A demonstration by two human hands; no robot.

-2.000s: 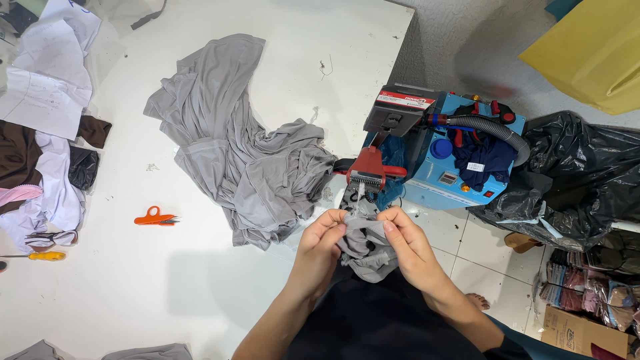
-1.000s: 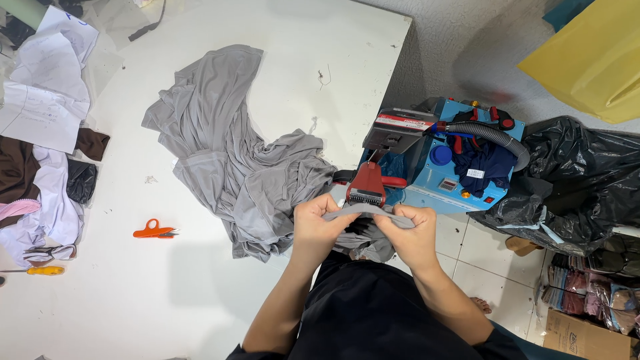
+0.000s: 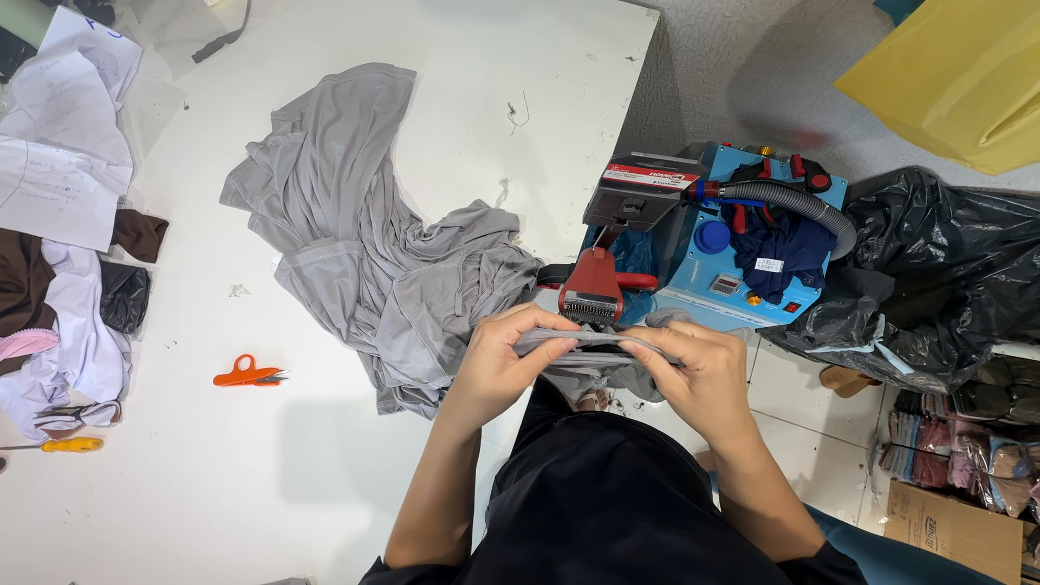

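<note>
Between finger and thumb, my left hand (image 3: 508,353) pinches one end of a taut edge of grey fabric (image 3: 597,336). My right hand (image 3: 691,357) grips the same edge farther right. The edge lies just below the toothed front of a red clipper-like head (image 3: 593,284), which is joined to a dark bracket with a red and white label. More of the fabric hangs below and behind my fingers. Left of my hands, a large crumpled grey garment (image 3: 349,227) is spread on the white table; whether it joins the held piece cannot be seen.
Orange thread snips (image 3: 244,372) and a yellow-handled tool (image 3: 73,444) lie on the white table (image 3: 203,504). Papers (image 3: 61,162) and clothes are at far left. A blue machine (image 3: 691,280) with a grey hose, black plastic bags (image 3: 934,260) and a cardboard box (image 3: 951,528) are at right.
Two seconds ago my hands held a bunched part of the grey fabric below the red head. Now they are farther apart, with an edge stretched between them. The snips have not moved.
</note>
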